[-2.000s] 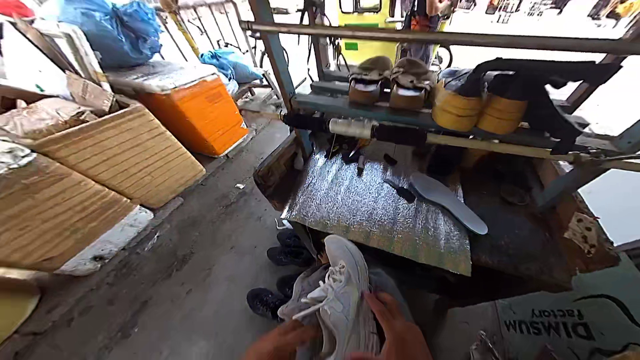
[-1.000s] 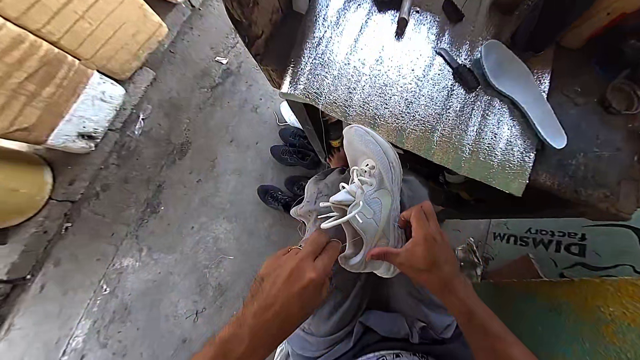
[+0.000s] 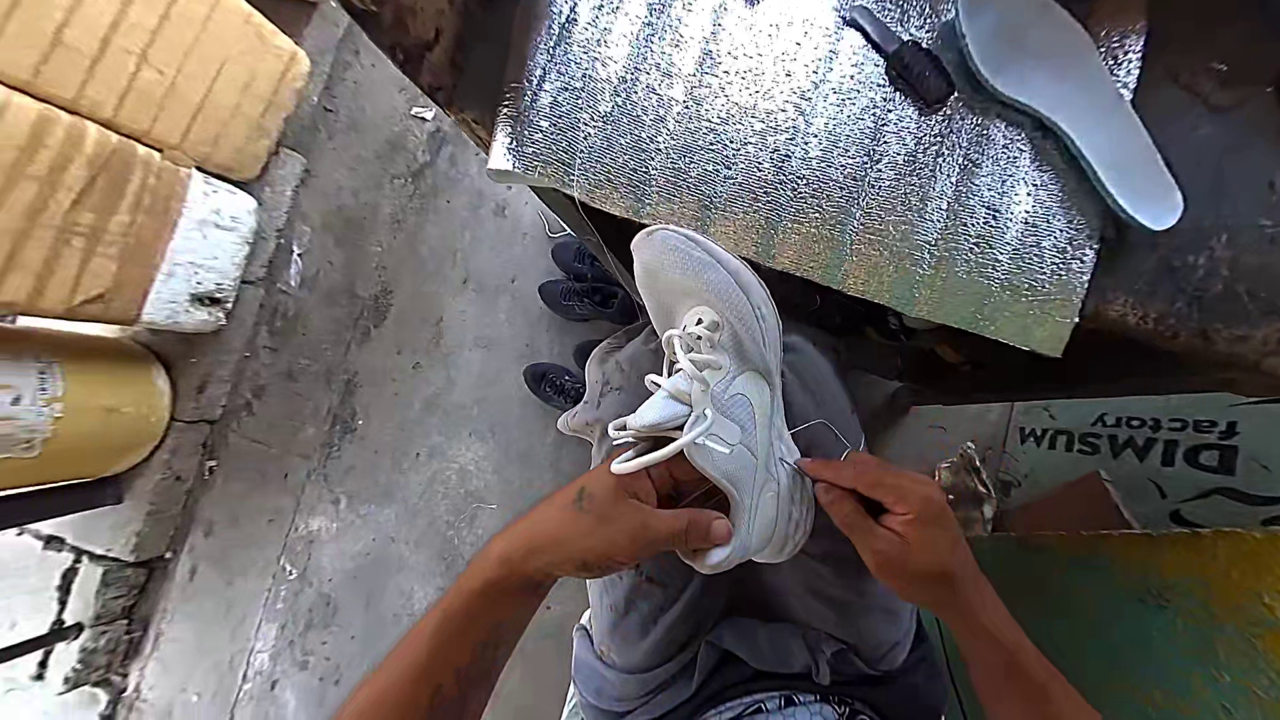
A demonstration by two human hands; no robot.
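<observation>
A white Nike sneaker (image 3: 745,400) with loose white laces lies across my lap, its toe pointing up and away. My left hand (image 3: 640,520) grips it at the heel opening, thumb on the collar and fingers inside the shoe. At the right side of the sole, my right hand (image 3: 885,510) pinches a thin pointed tool, its tip touching the seam near the heel; its exact kind is hard to tell. A fine white thread (image 3: 825,425) loops between the shoe and that hand.
Beyond the shoe, a bench bears a silver foil sheet (image 3: 800,180) with a dark-bristled brush (image 3: 918,72) and a grey insole (image 3: 1085,105). Dark shoes (image 3: 585,300) stand on the concrete ground. Cardboard-covered boxes (image 3: 90,210) and a yellow container (image 3: 90,405) are left; a printed board (image 3: 1130,450) is right.
My right hand has gone from holding the shoe's collar to the side of its sole, with a thin tool at the seam. My left hand has moved into the shoe opening. The view has tilted down.
</observation>
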